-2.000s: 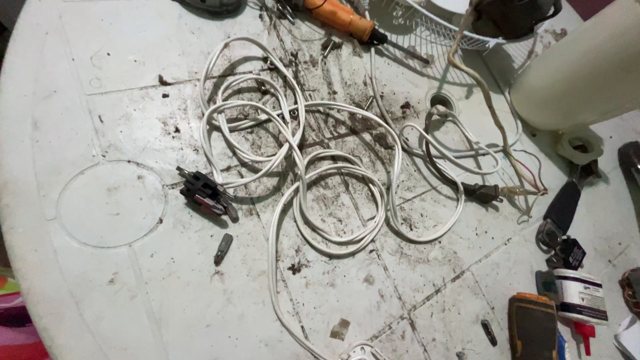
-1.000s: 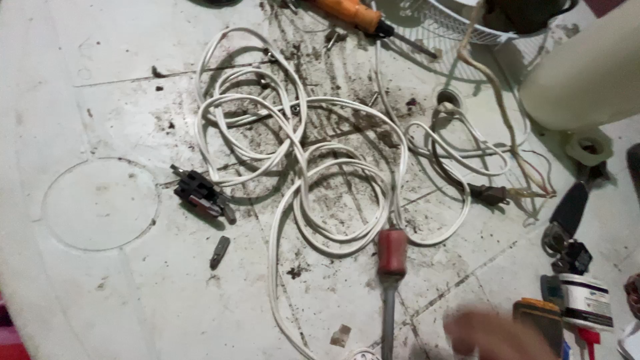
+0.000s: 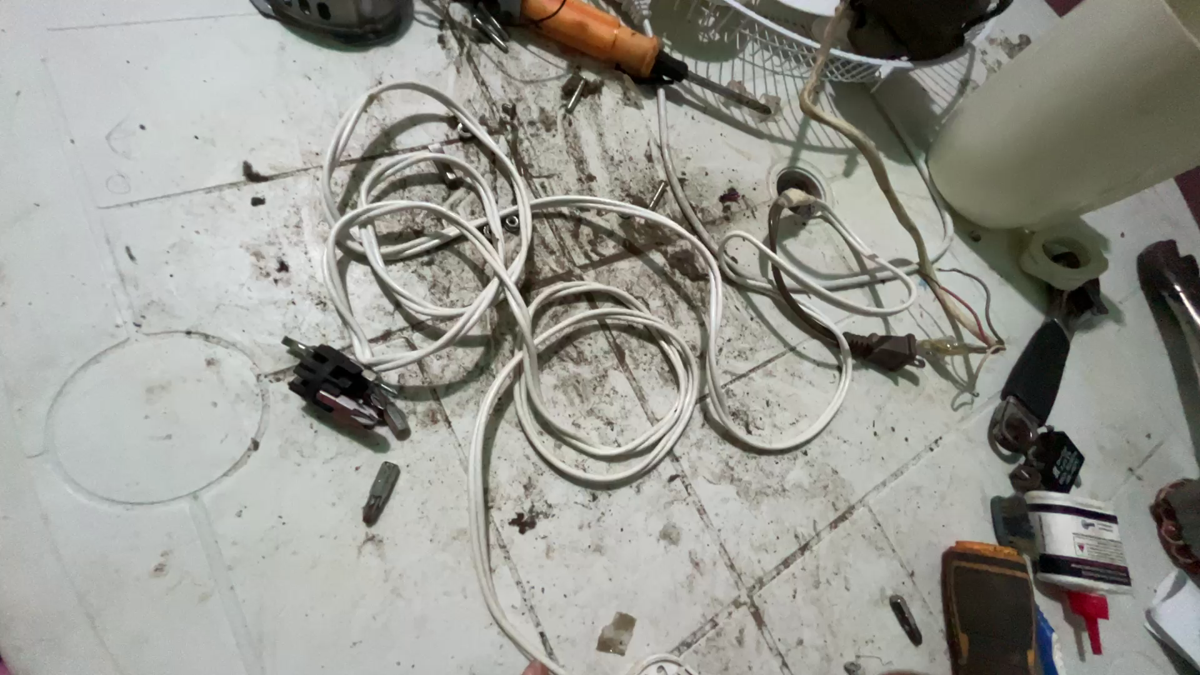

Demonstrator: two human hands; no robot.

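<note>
A fingertip, apparently of my left hand (image 3: 536,667), shows at the bottom edge against the white two-core cord (image 3: 478,487); the rest of that hand is hidden. My right hand cannot be made out. The cord lies in loose loops across the middle of the stained white table. Left of the loops sits a black bit holder with screwdriver bits (image 3: 339,389), and a single loose bit (image 3: 380,492) lies below it. To the right, a dark two-pin plug (image 3: 881,351) rests beside bare thin wires (image 3: 970,323).
An orange-handled screwdriver (image 3: 600,37) lies by a white fan grille (image 3: 741,47). A pale cylindrical container (image 3: 1069,112) stands at upper right. Down the right side are an adjustable wrench (image 3: 1036,375), a white bottle with a red nozzle (image 3: 1078,544) and a multimeter (image 3: 987,609).
The red-handled tool seen over the cord one second ago is out of view. The blurred hand at lower right has gone from there, and a fingertip now shows at the bottom edge.
</note>
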